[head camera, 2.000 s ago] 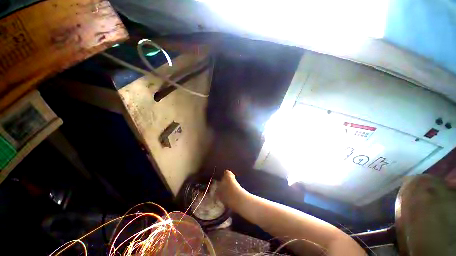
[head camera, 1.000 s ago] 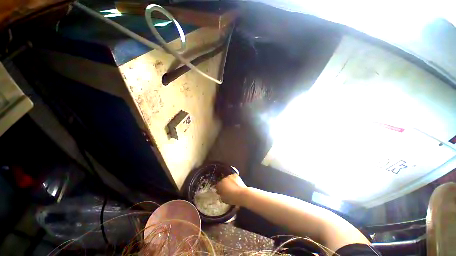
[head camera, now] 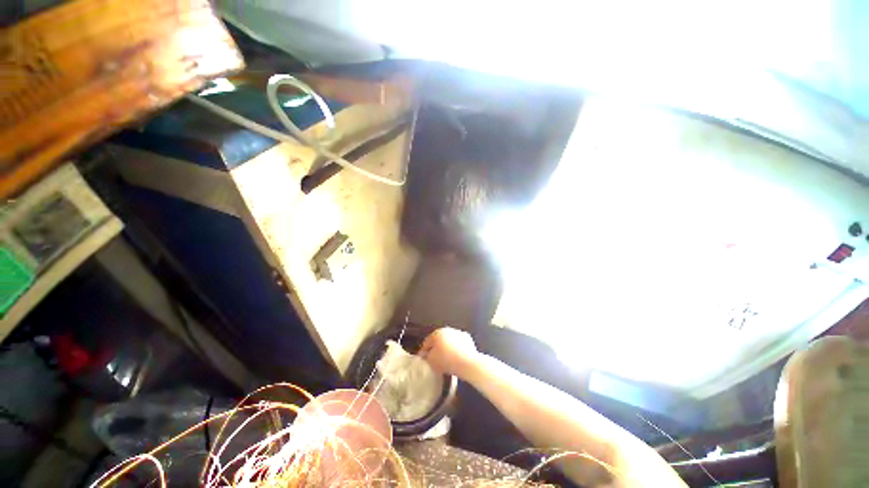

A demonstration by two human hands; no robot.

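The rice cooker [head camera: 446, 412] stands low in the gap beside the cream cabinet, its dark round rim around white rice [head camera: 412, 389]. My right hand [head camera: 450, 349] is at the cooker's upper right rim, with its fingers curled. A pale, blurred shape lies just left of my fingers; I cannot tell whether it is a paddle or rice. A pinkish round bowl [head camera: 357, 412] is held low at the bottom, left of the cooker, partly behind bright stray hairs. My left hand is not in view.
The cream and blue cabinet [head camera: 286, 224] rises left of the cooker. A white machine panel [head camera: 657, 248], glaring in the light, stands at the right. A wooden table edge [head camera: 105, 71] juts in at upper left, with a looped white cable [head camera: 305, 138] near it. A round stool seat [head camera: 827, 415] is lower right.
Since one second ago, my right hand has moved up slightly, from inside the cooker to its rim. The bowl sits slightly further right and lower. The view has shifted, showing more table edge.
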